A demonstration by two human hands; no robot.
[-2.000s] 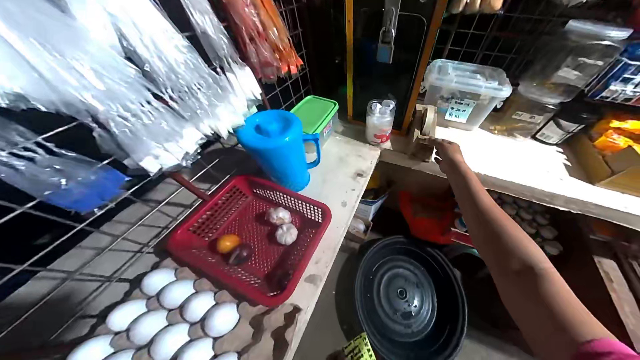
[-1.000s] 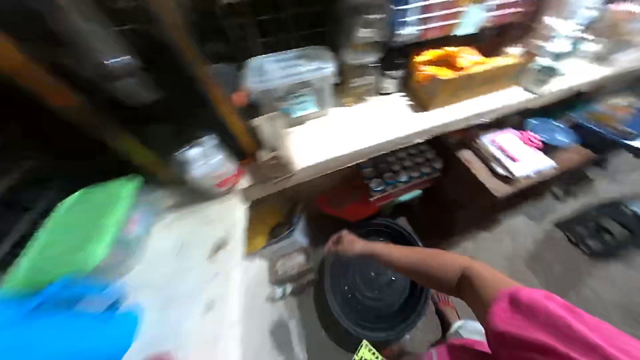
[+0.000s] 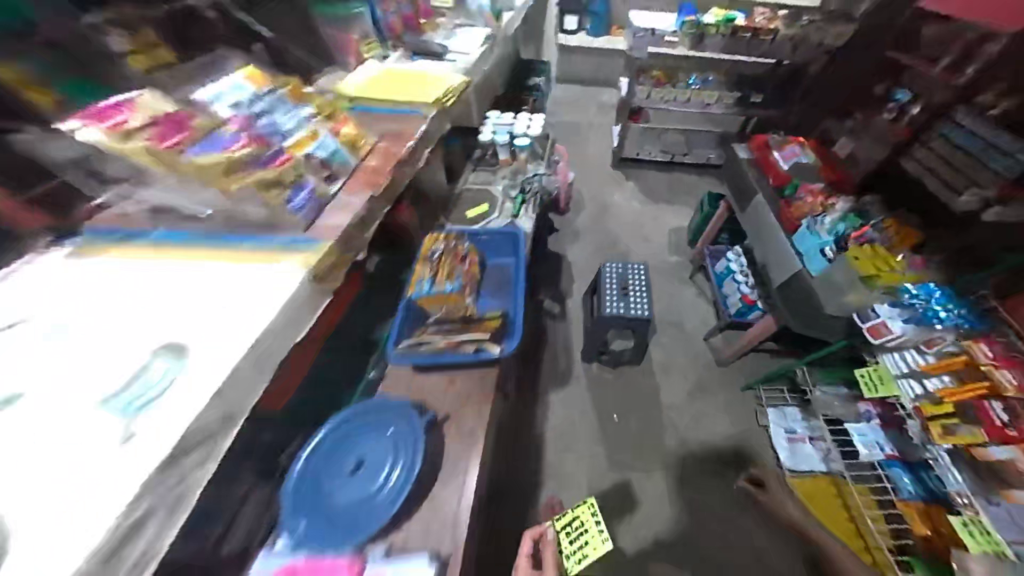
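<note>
My left hand point(image 3: 538, 550) is at the bottom middle, its fingers closed on the edge of a yellow paper note point(image 3: 582, 536) that bears handwriting. Out over the floor at the lower right is my right hand point(image 3: 764, 486), beside a wire rack; nothing shows in it, and its finger pose is blurred. To the left of my left hand, a round blue plastic lid or basin point(image 3: 356, 472) lies on a wooden bench. Behind it stands a blue plastic tray point(image 3: 516, 320) with packets in it.
A dark plastic stool point(image 3: 618, 316) stands in the aisle. On the right are a wire rack point(image 3: 864, 488) of packets and a low wooden stand point(image 3: 752, 340) with bottles. The long counter point(image 3: 272, 392) runs along the left. Shelves point(image 3: 680, 120) stand at the far end.
The view has swung far, from the corner with the black basin to the store aisle. My right hand, earlier at a wooden object on the shelf, has come away from it.
</note>
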